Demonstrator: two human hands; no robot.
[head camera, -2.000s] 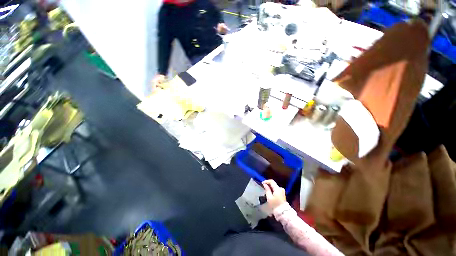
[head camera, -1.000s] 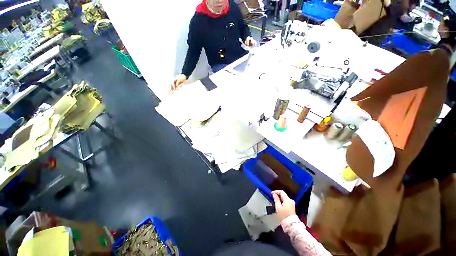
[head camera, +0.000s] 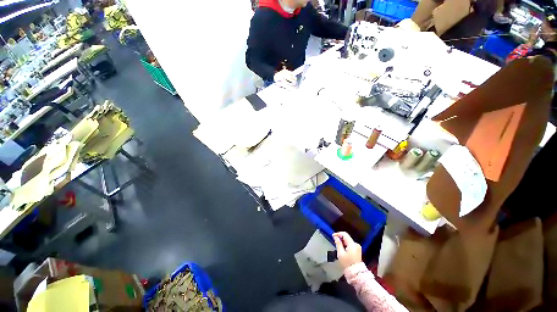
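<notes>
My right hand (head camera: 347, 248) is low in the centre, its sleeve coming in from the bottom right. Its fingers are closed around a small dark thing (head camera: 331, 256), likely a hand tool, mostly hidden. A white sheet (head camera: 313, 261) shows just behind and left of the hand; I cannot tell if the hand touches it. A blue bin (head camera: 377, 220) with brown pieces inside is just beyond the hand. Brown bag bodies (head camera: 464, 259) overlap in a row at the right. My left hand is not in view.
A large brown panel (head camera: 519, 116) stands upright at the right with a white curved piece (head camera: 467, 183). The white bench (head camera: 391, 195) holds spools, small pots and a sewing machine (head camera: 400, 94). A person (head camera: 278, 39) stands across it. A blue bin of scraps (head camera: 183, 292) is at lower left.
The view has swung and steadied, so the bench sits slightly further right and lower. The other person's arm has drawn back from the papers towards the machine. My right hand keeps its closed hold.
</notes>
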